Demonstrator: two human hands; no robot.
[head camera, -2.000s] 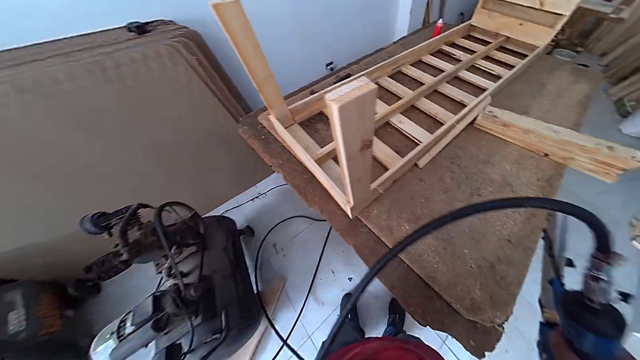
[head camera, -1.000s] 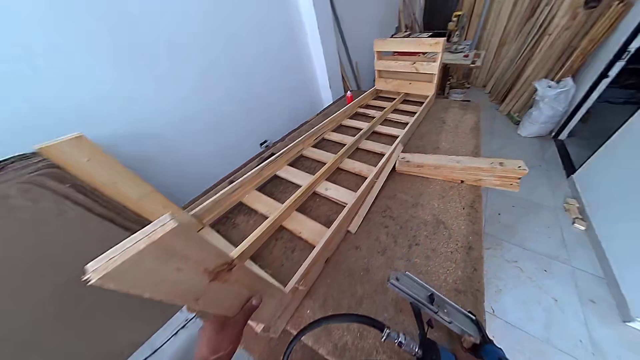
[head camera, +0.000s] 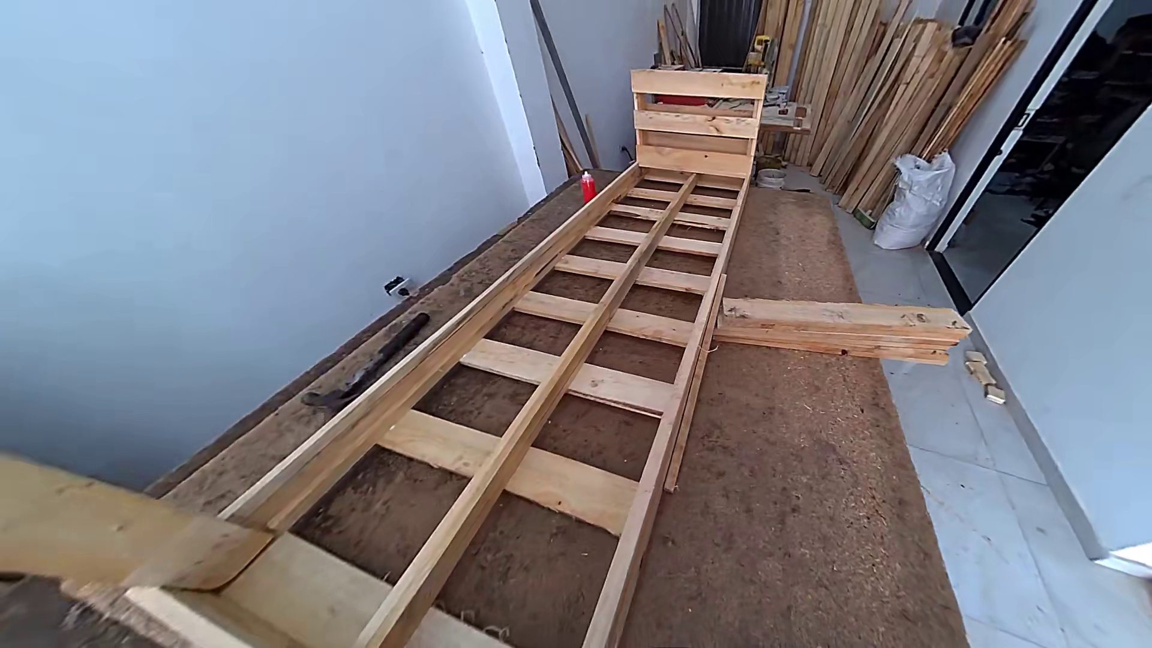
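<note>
Neither of my hands shows in the view now. A long wooden bed frame (head camera: 589,333) lies along the worktable, with cross slats (head camera: 576,382) under its centre rail. At its far end stands a slatted headboard (head camera: 697,122). A wide board (head camera: 108,531) sticks out to the left from the near left corner of the frame. Along the right side rail lies a thin wooden strip (head camera: 686,432). A stack of boards (head camera: 837,328) rests across the table's right edge, its left end close to that rail.
A hammer-like tool (head camera: 369,364) and a red bottle (head camera: 589,186) are on the particleboard tabletop (head camera: 792,504), left of the frame. A wall socket (head camera: 397,286) is beside them. Leaning timber (head camera: 909,108), a white sack (head camera: 914,200) and wood offcuts (head camera: 985,376) are at the right.
One second ago a hand was at the near end of the frame and a blue air tool with a hose was at the lower right; both are out of view now. The view has shifted.
</note>
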